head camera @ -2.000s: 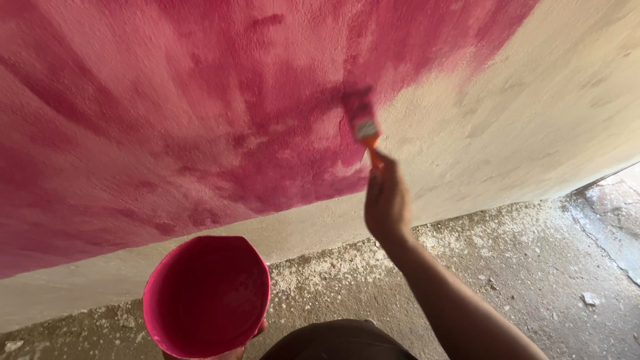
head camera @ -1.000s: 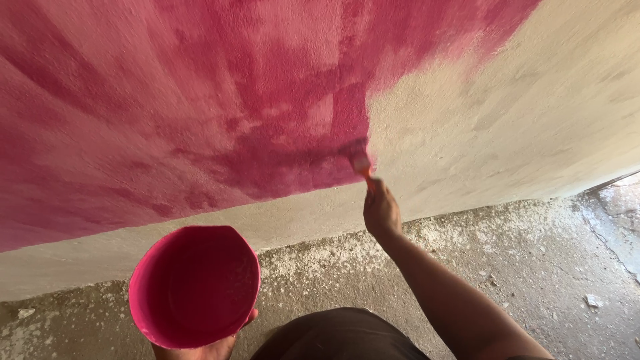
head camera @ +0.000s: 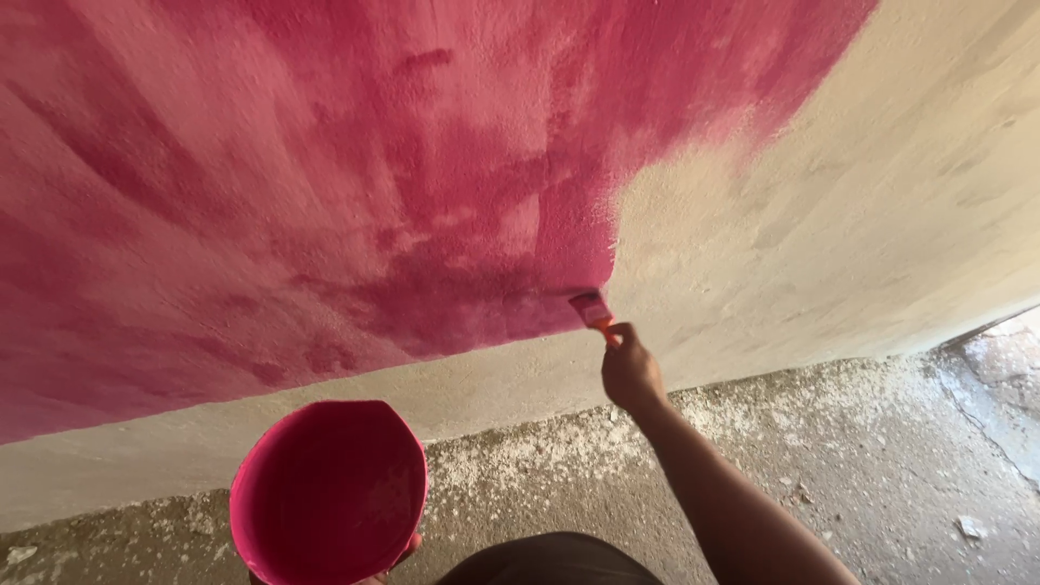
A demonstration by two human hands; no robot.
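Observation:
My right hand (head camera: 632, 370) grips the orange handle of a paintbrush (head camera: 595, 310). Its bristles touch the wall at the lower right corner of the pink painted area (head camera: 455, 203), beside the cream bare part of the wall (head camera: 723, 236). At the lower left, my left hand (head camera: 406, 552) holds a pink container (head camera: 329, 487) from below and the side; only some fingers show past its rim. Pink paint coats the container's inside, and how deep the paint stands cannot be told.
A cream strip of wall (head camera: 487, 382) runs below the pink area, down to the rough concrete floor (head camera: 780, 455). White specks and flakes lie on the floor along the wall. A dark rounded cloth-like shape (head camera: 561, 561) shows at the bottom edge.
Two seconds ago the brush was higher, at the edge of the pink; it has come down to the lower corner. Pink now covers more of the wall along that edge. Both hands keep their hold.

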